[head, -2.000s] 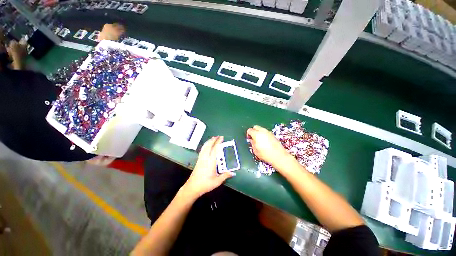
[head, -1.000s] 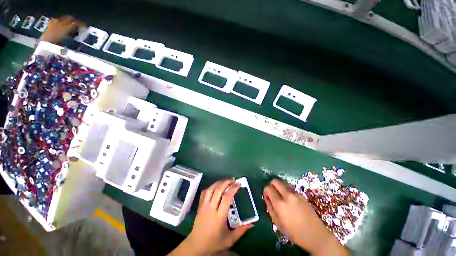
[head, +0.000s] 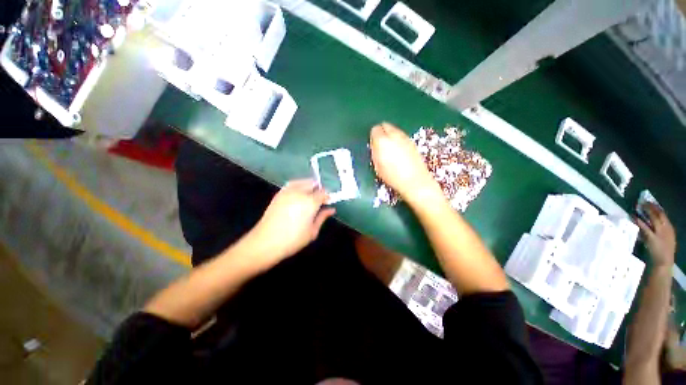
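My left hand (head: 295, 214) holds a white plastic housing (head: 347, 174) by its lower left corner, over the green bench near its front edge. The housing's window shows green. My right hand (head: 399, 159) is just right of the housing, at the left side of a loose pile of small copper and silver parts (head: 459, 169). Its fingertips are bunched together; whether they hold a small part cannot be seen. The two hands are apart.
Stacked white housings stand at left (head: 263, 111) and right (head: 583, 259). The parts bin (head: 113, 98) is upper left. Housings (head: 408, 28) lie on the belt beyond the pale rail (head: 526, 147). A slanting post (head: 519, 56) rises there. Another person's hand (head: 660, 234) holds a housing at far right.
The view has shifted and widened. The housing in my left hand has turned, and my grip is now at its lower corner. My right hand stays by the pile. Another person's hand appears at right.
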